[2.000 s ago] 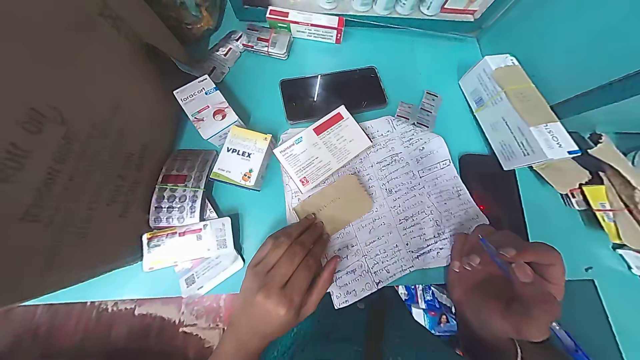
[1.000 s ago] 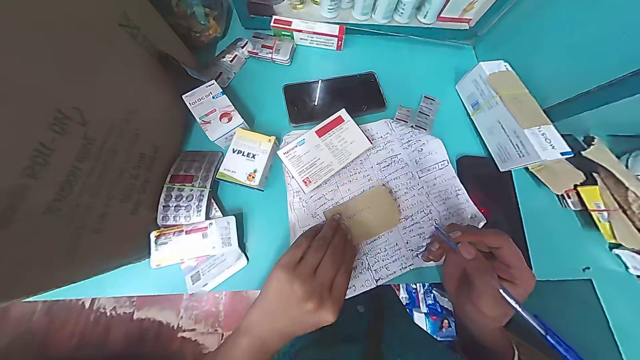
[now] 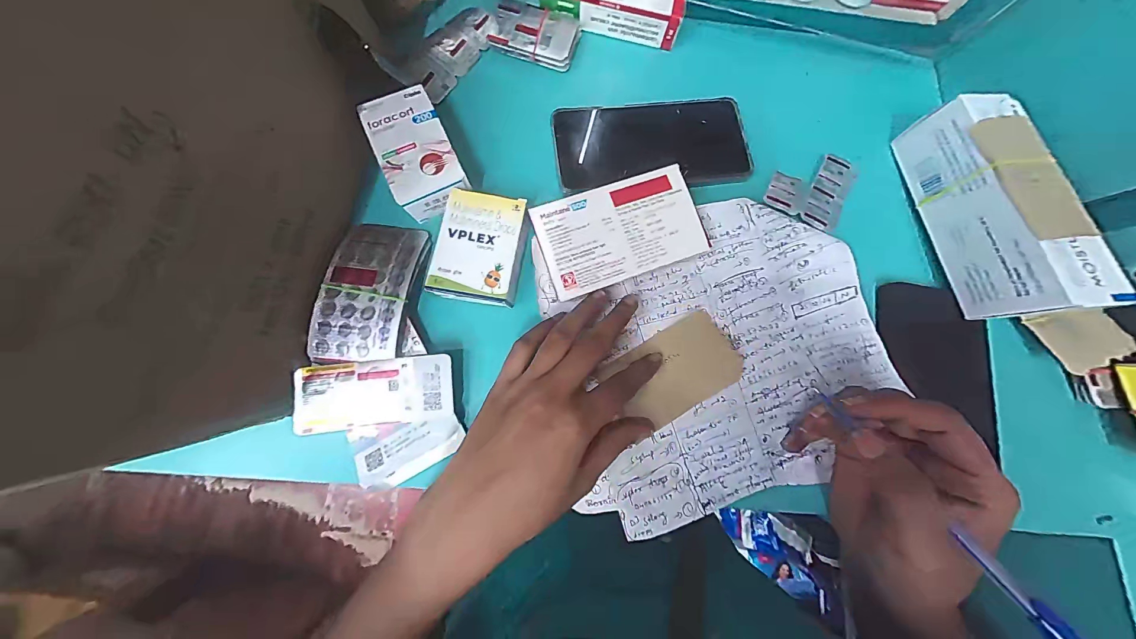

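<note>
A white handwritten sheet of paper [image 3: 799, 328] lies on the turquoise table, with a small brown paper piece [image 3: 697, 368] on it. My left hand [image 3: 568, 390] rests flat with fingers spread, its thumb and index finger on the brown piece and other fingertips at the lower edge of a white medicine box [image 3: 621, 231]. In my right hand [image 3: 914, 470] is a blue pen [image 3: 1003, 568], its tip end over the sheet's right part. A yellow and white drops box [image 3: 477, 244] stands left of the white box.
A black smartphone [image 3: 652, 142] lies behind the white box. Blister packs [image 3: 359, 302] and an inhaler box [image 3: 413, 151] are at left. Small tablet strips [image 3: 825, 191] lie behind the sheet. A banded white carton [image 3: 985, 222] sits at right. A large brown cardboard box [image 3: 160, 222] bounds the left side.
My left hand has moved from the brown piece's lower left edge to lie over its left part, fingers spread, reaching the white box. The brown piece shifted right between the two earlier frames. The pen remains in my right hand.
</note>
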